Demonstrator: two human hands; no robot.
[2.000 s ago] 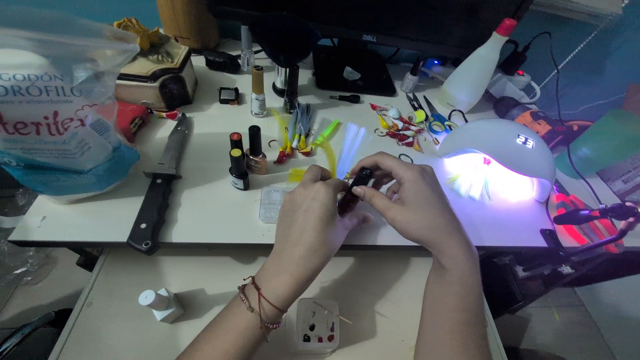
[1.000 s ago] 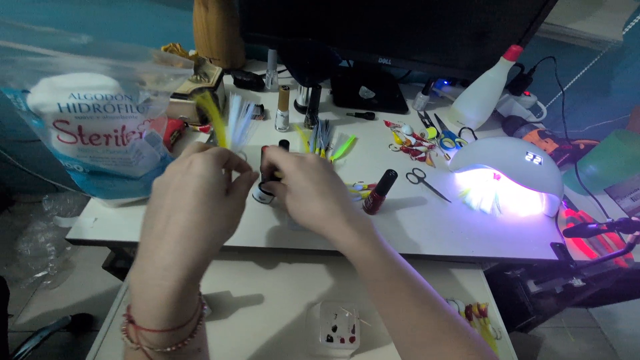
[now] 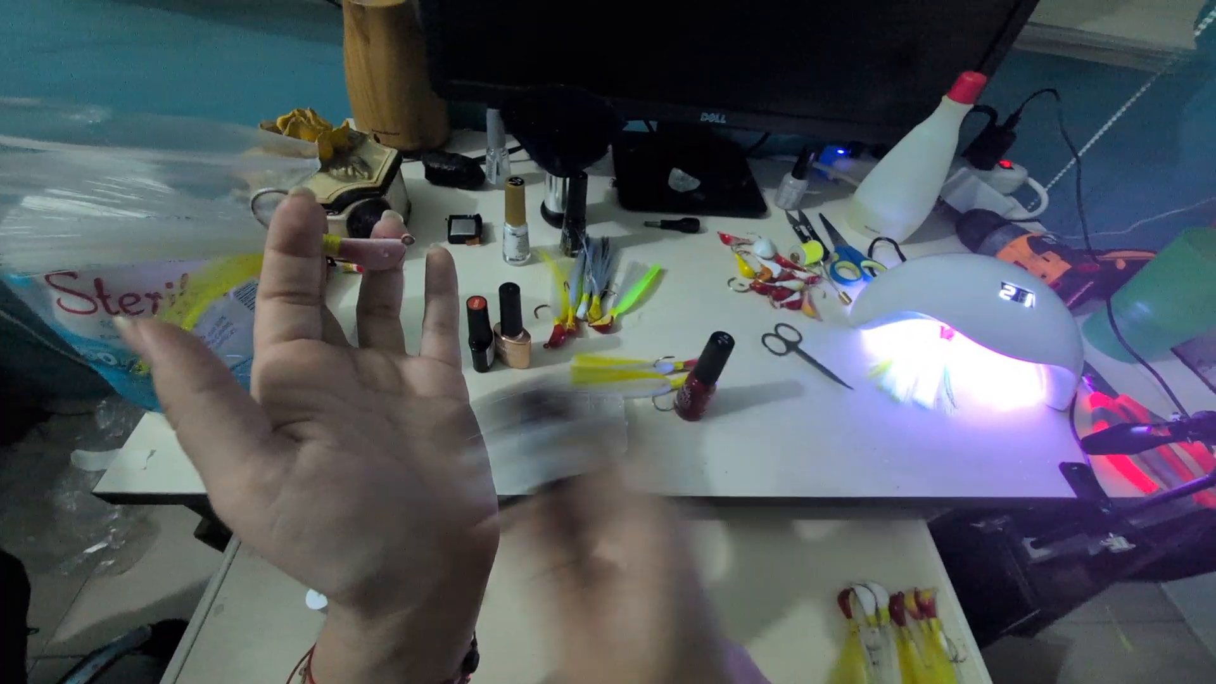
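My left hand (image 3: 366, 456) is raised palm up at centre left, fingers spread, with a fishing jig (image 3: 370, 252) pinched between them. The jig has a pale pink head, a hook and a yellow skirt. My right hand (image 3: 608, 570) is a blur low in the middle, its grip unclear; a dark streak shows just above it. Beyond it a dark red nail polish bottle (image 3: 698, 389) stands capped beside yellow-skirted jigs (image 3: 617, 370). Two more polish bottles, one black (image 3: 481, 337) and one beige (image 3: 513, 332), stand right of my left fingers.
A lit UV nail lamp (image 3: 969, 313) covers light-skirted lures at right. Small scissors (image 3: 803, 353), blue-handled scissors (image 3: 845, 256) and more jigs (image 3: 774, 275) lie nearby. A cotton bag (image 3: 123, 294) stands left. Several jigs (image 3: 898, 632) rest on the lower surface.
Two seconds ago my hands held the dark red bottle; it now stands on the desk. Since one second ago, my left hand has turned palm up and my right hand has moved lower.
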